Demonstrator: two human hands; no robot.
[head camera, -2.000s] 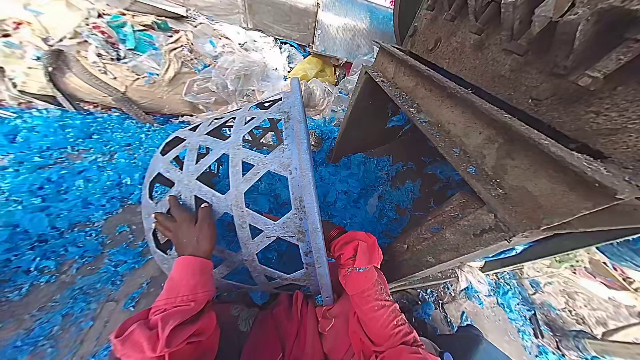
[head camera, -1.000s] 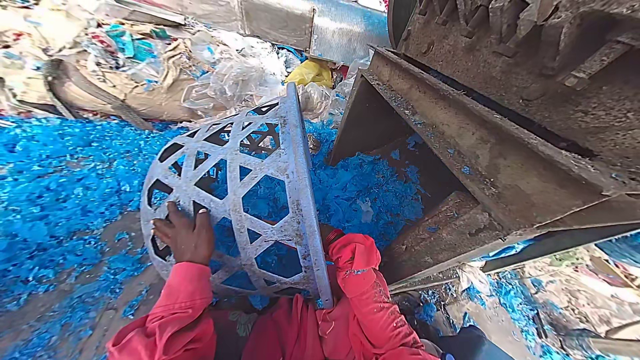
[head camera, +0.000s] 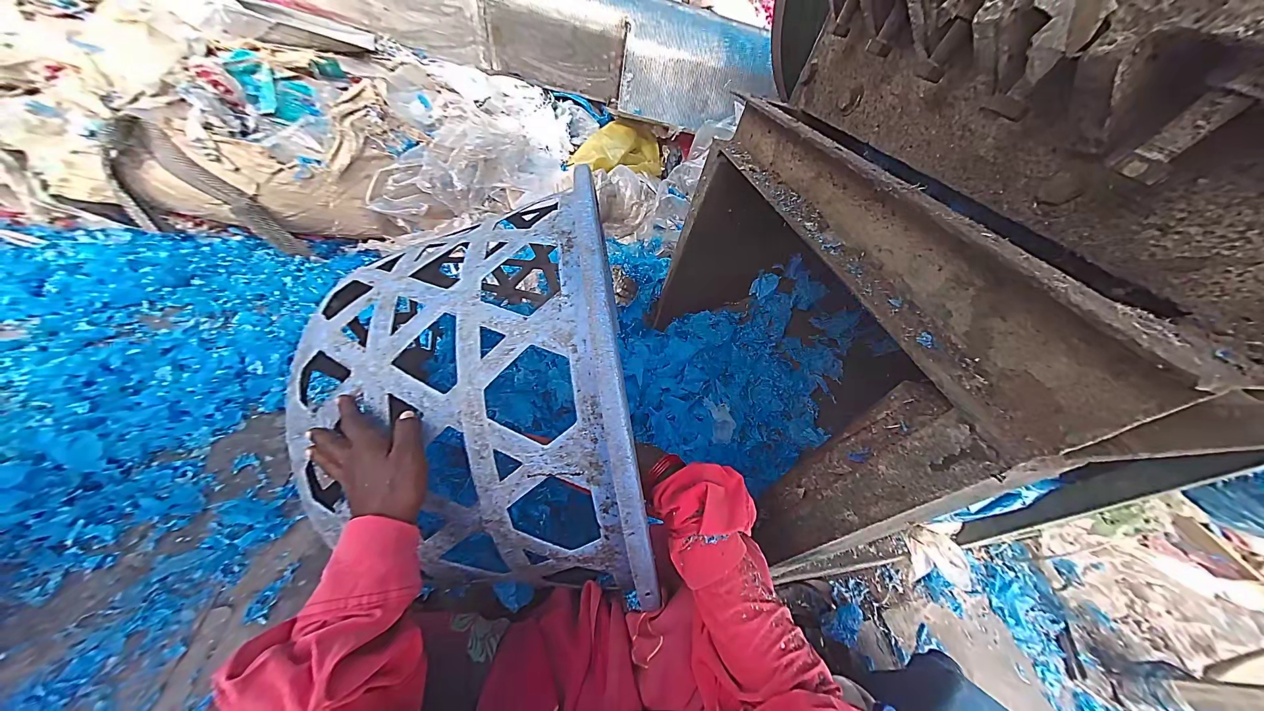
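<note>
A grey plastic lattice basket (head camera: 474, 395) lies on its side, its mouth turned right toward the opening of a rusty metal machine (head camera: 918, 267). My left hand (head camera: 378, 464) is spread on the basket's outer left part, fingers at its lattice gaps. At the basket's rim, my right hand (head camera: 654, 466) reaches inside; only the wrist area shows below a red sleeve, and its fingers are hidden. Shredded blue plastic flakes (head camera: 731, 385) fill the machine's opening up to the basket mouth, and blue also shows through the lattice.
More blue flakes (head camera: 118, 365) cover the ground at left. Crumpled clear film and a yellow plastic bag (head camera: 619, 148) lie behind the basket, below a metal duct (head camera: 691, 59). A curved dark hose or strap (head camera: 212, 183) lies at upper left. Rusty metal teeth (head camera: 987, 49) jut at upper right.
The blue flakes inside the machine's opening have shifted and their heap looks different. My left hand stays on the basket, and the basket keeps nearly the same place.
</note>
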